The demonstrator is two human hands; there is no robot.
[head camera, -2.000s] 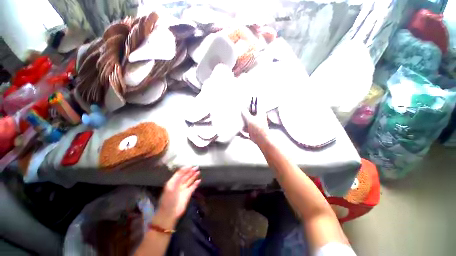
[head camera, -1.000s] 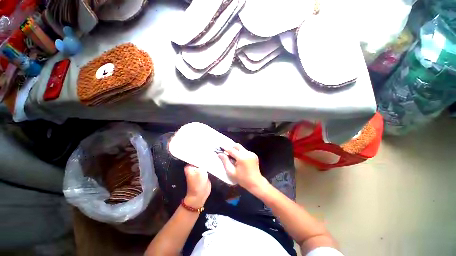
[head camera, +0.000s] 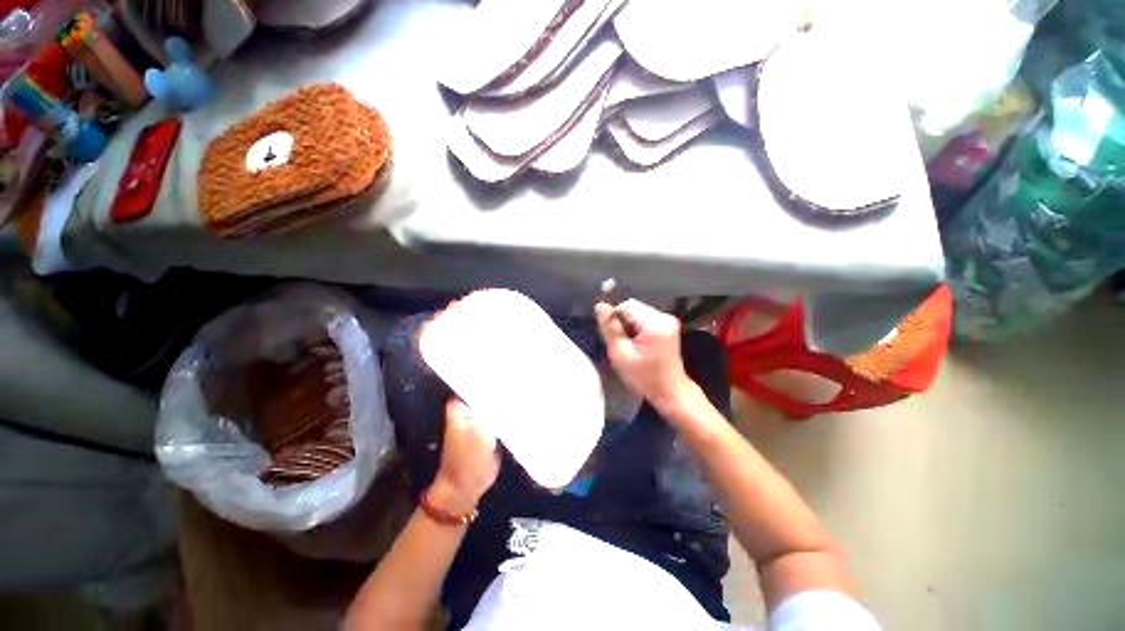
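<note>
A plush piece, white backing up [head camera: 524, 382], lies over the lap. Its brown edge shows thinly along the rim; its front is hidden. My left hand [head camera: 469, 459] holds it at the lower left edge, fingers partly under it. My right hand [head camera: 644, 348] is raised just right of the piece, apart from it, fingers curled around a small dark tool, perhaps thread snips [head camera: 627, 323]. Something small and pale shows above the fingertips. No needle or thread can be made out.
On the grey-clothed table [head camera: 555, 243] lie a brown-side-up stack [head camera: 309, 173], a red phone [head camera: 146, 170], a blue figure [head camera: 180, 77] and white-side-up pieces [head camera: 820, 136]. An open plastic bag [head camera: 185, 425] of pieces stands left of the knees, a red basket [head camera: 790, 388] under the table right.
The white-backed piece came from the table side to the lap. Since one second ago it has turned more upright, and my right hand has moved off it, up and right.
</note>
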